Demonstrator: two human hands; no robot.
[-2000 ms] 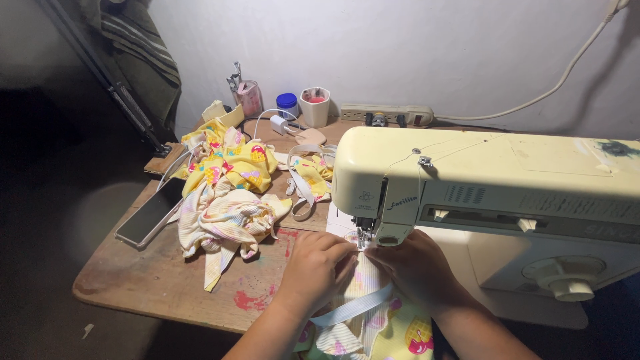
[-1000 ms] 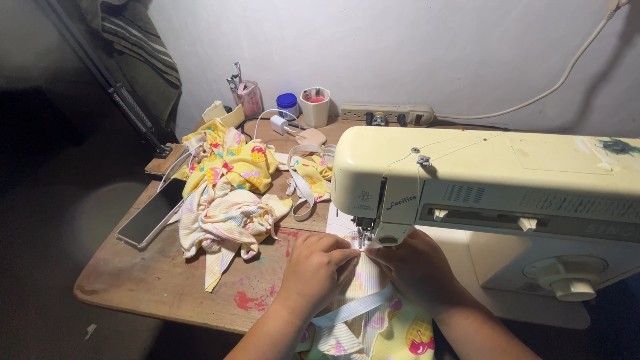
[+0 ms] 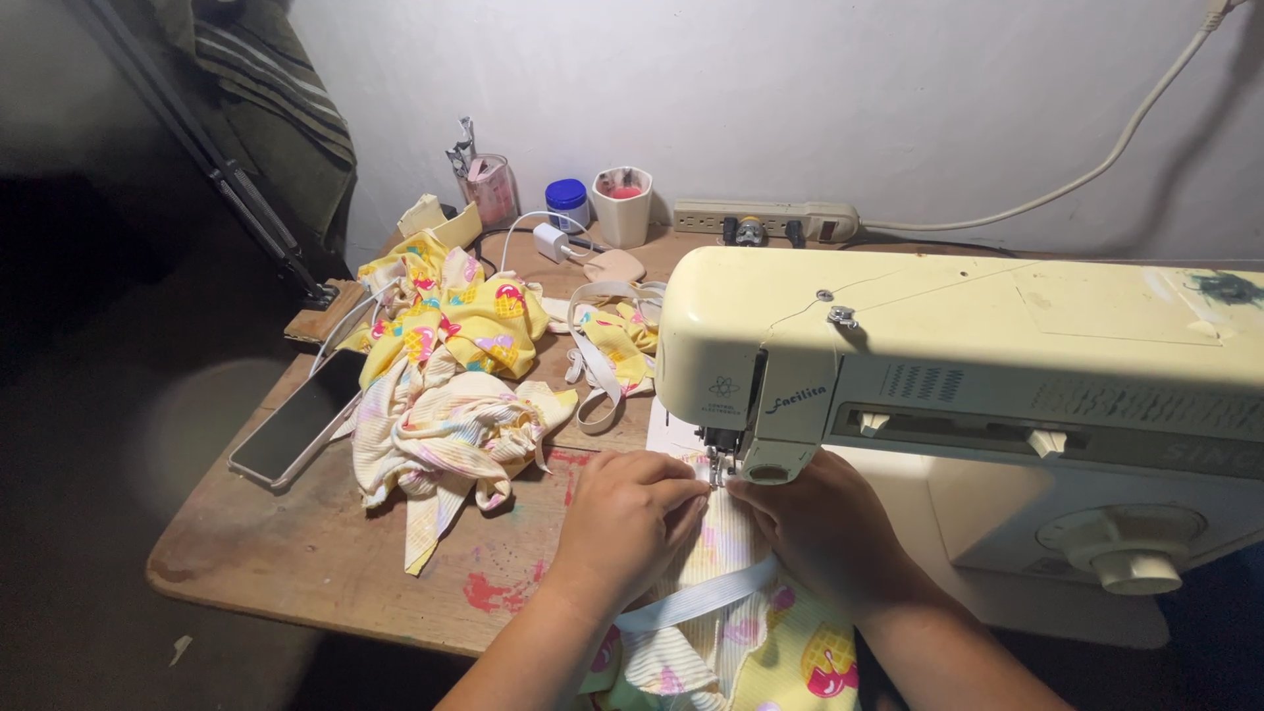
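Observation:
A cream Singer sewing machine [image 3: 948, 326] stands at the right, its presser foot [image 3: 718, 469] down at a ribbed, printed fabric piece [image 3: 716, 553]. My left hand [image 3: 632, 518] grips the fabric's left side, fingertips just left of the foot. On the other side of the foot, my right hand [image 3: 825, 518] holds the fabric with its thumb and finger near the needle area; part of it is hidden by the machine head. A pale elastic band [image 3: 701, 595] crosses the fabric below both hands, and yellow printed cloth [image 3: 825, 652] hangs toward me.
Crumpled yellow and cream printed fabrics [image 3: 444, 395] lie at the left beside a smartphone [image 3: 296, 420]. Behind are a blue-lidded jar [image 3: 567, 204], a white cup [image 3: 622, 212], a charger [image 3: 553, 242] and a power strip [image 3: 770, 222]. A lamp arm [image 3: 217, 168] rises at the left table edge [image 3: 326, 617].

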